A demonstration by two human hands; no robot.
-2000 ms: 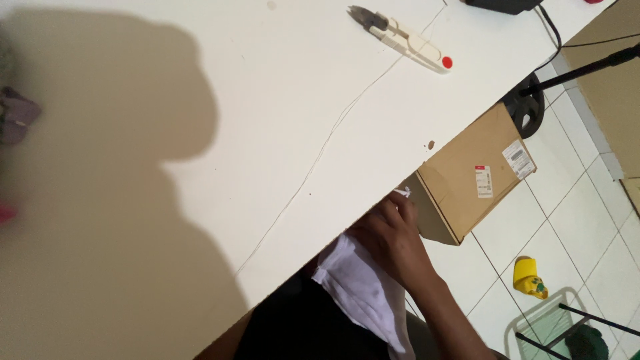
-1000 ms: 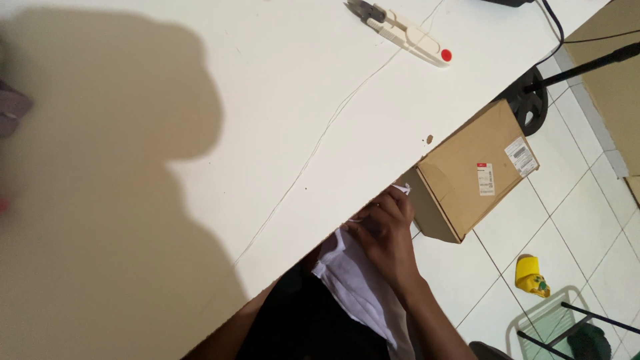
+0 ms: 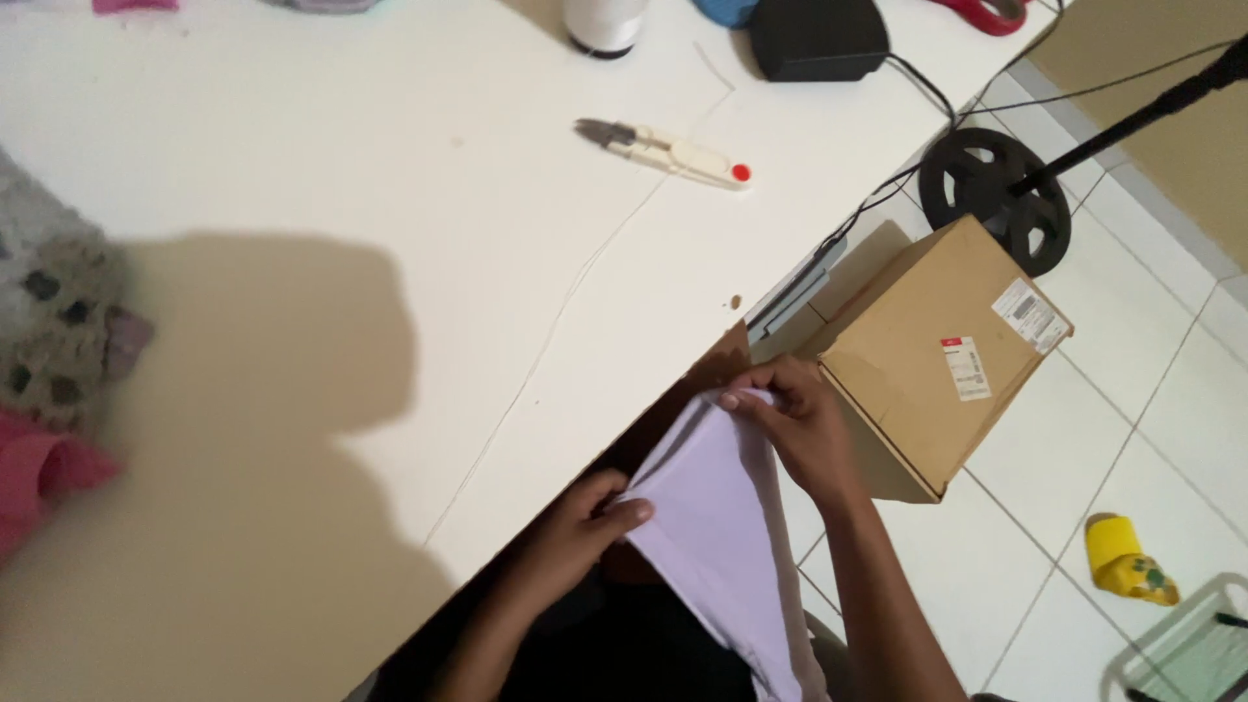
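A piece of lilac fabric (image 3: 726,517) hangs over my lap beside the table's edge. Its left corner is pinched between thumb and fingers of my left hand (image 3: 590,522). At the upper right corner my right hand (image 3: 795,414) grips the same fabric, so the top edge spans between both hands. On the white table (image 3: 468,322) lie white-handled thread snips (image 3: 663,154) with a red dot, blades pointing left. A long thin thread (image 3: 556,317) runs across the tabletop and passes by the snips. The fabric's lower end leaves the view at the bottom.
Near the table's far side are a white thread cone (image 3: 604,24), a black device (image 3: 819,39) with a cable and red-handled scissors (image 3: 990,12). Grey spotted fabric (image 3: 58,302) and pink fabric (image 3: 49,478) lie left. A cardboard box (image 3: 936,361) and a black round stand base (image 3: 994,200) are right.
My left hand, mostly hidden below the table edge before, has come into view on the fabric. The lilac fabric is now spread between both hands. The view has shifted, showing more of the table's far side.
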